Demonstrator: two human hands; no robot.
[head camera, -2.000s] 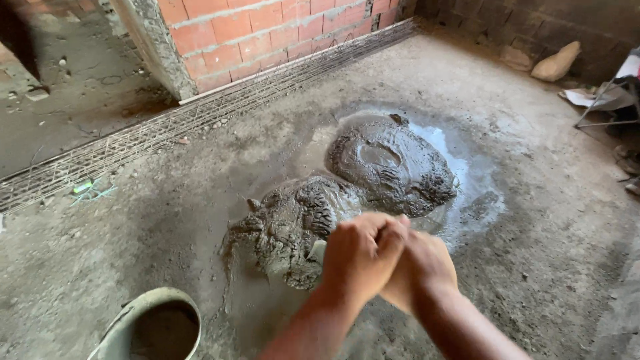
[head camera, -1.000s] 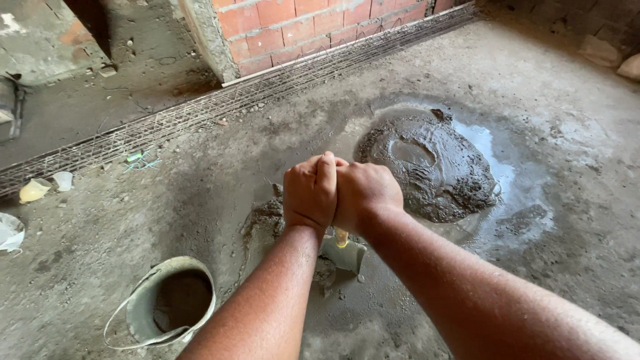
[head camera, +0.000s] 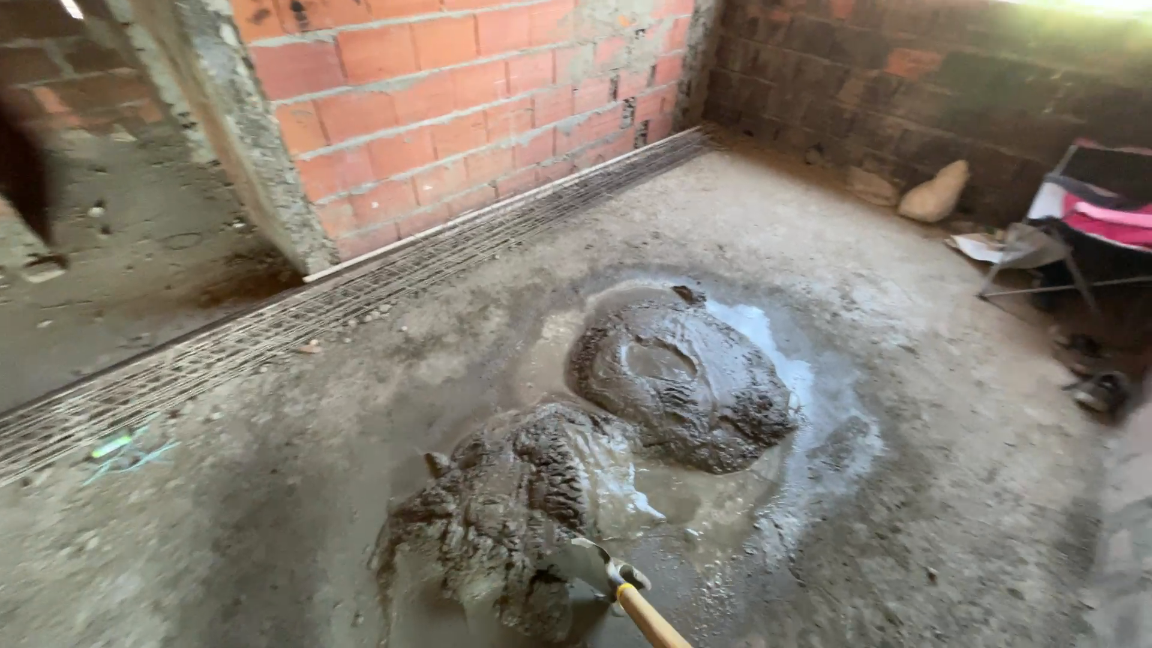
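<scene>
Neither my left hand nor my right hand is in the frame of now. A hoe-like tool with a metal blade (head camera: 585, 563) and a wooden handle (head camera: 650, 617) comes in from the bottom edge; whatever holds its far end is out of view. The blade touches the right side of the nearer heap of wet mortar (head camera: 504, 504). Behind it, to the right, lies a second, rounder mortar heap (head camera: 684, 378) with a shallow hollow in its top. Grey water surrounds both heaps on the concrete floor.
Long steel rebar cages (head camera: 360, 301) lie along the hollow-brick wall (head camera: 468, 99). Green string (head camera: 135, 454) is on the floor at left. A folding chair (head camera: 1089, 216), a pale sack (head camera: 936, 192) and shoes (head camera: 1100, 391) are at right. A dark blurred shape hangs at the upper left.
Both my hands, clasped together in the earlier frames, have gone out of view. The bucket seen earlier at lower left is also out of view. The camera view has shifted.
</scene>
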